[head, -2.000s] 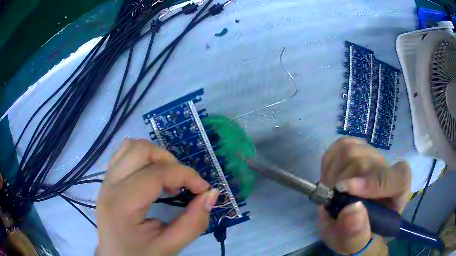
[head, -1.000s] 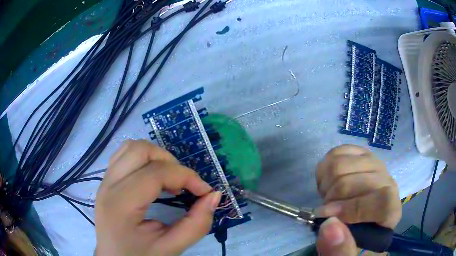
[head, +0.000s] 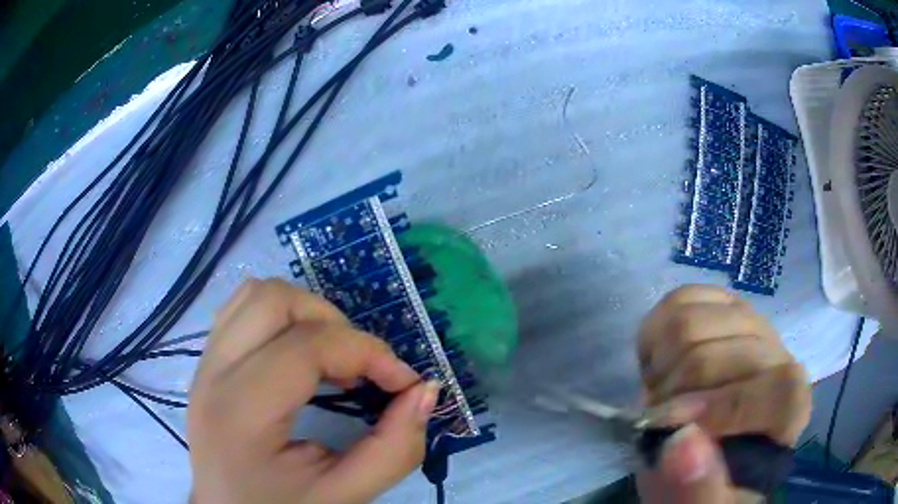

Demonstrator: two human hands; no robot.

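Observation:
The blue PCB panel lies tilted on the green round pad. My left hand covers the panel's lower left part and pinches thin wire ends of a black cable at the panel's lower end. Another black cable joins the bottom edge, with a thick black lump there. My right hand grips the dark handle of the soldering iron. The iron's barrel is blurred and points left, its tip a little right of the panel, apart from it.
A bent solder wire lies on the white sheet above the pad. A bundle of black cables fans out at left. Two spare PCB panels lie at right beside the white fan. A blue object is at top right.
The soldering iron first moved left to the wire ends at the panel, then back right, away from it. My left hand has barely moved and keeps its pinch.

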